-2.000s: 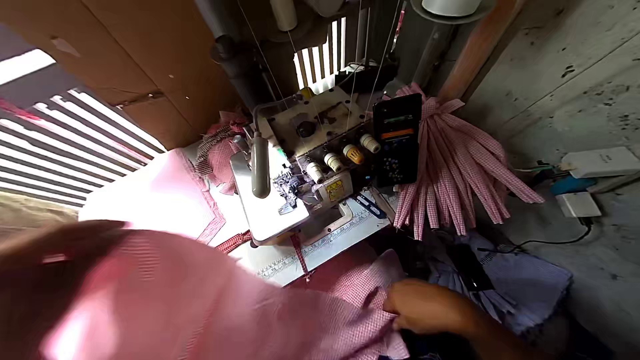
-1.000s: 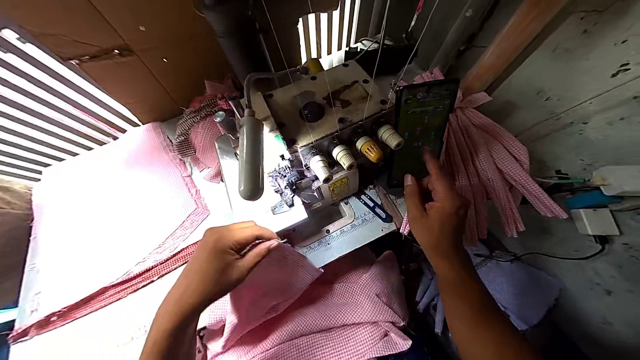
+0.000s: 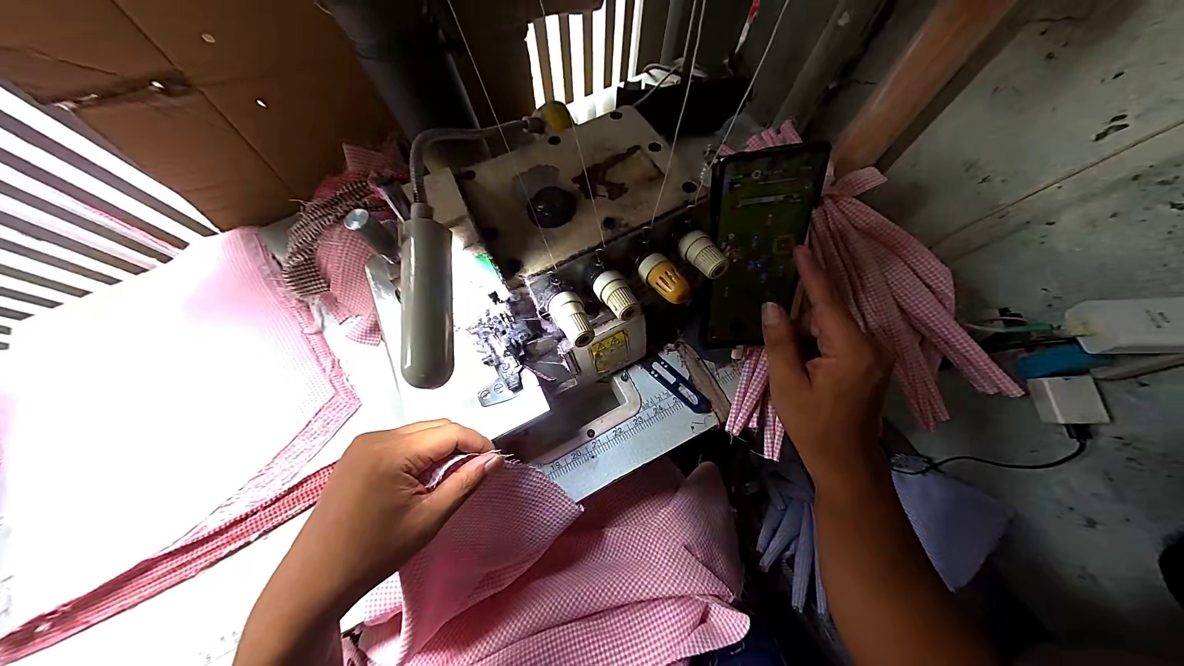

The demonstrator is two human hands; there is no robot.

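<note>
My left hand [image 3: 398, 499] pinches the frayed edge of a pink gingham cloth [image 3: 573, 564] between thumb and fingers, just in front of the overlock sewing machine [image 3: 592, 203]. The cloth hangs down in folds below the machine bed. My right hand [image 3: 828, 370] is at the lower right edge of an upright smartphone [image 3: 763, 245], its index finger and thumb apart near the lit screen; whether they touch it, I cannot tell. Several thread tension knobs [image 3: 663, 277] line the machine's front, left of the phone. A grey lamp [image 3: 426, 296] glows over the needle area.
Flat pink cloth pieces [image 3: 166, 407] lie on the table at left. Blue thread snips [image 3: 677, 385] rest on the machine bed beside a printed ruler scale [image 3: 620, 442]. Bundled gingham strips [image 3: 888, 277] hang behind the phone. A white adapter [image 3: 1066, 400] with cables is on the right wall.
Two seconds ago my right hand was on the pink cloth, which was spread in front at left; now it is by the phone. The phone's screen picture has changed. Both hands look much the same as one second ago.
</note>
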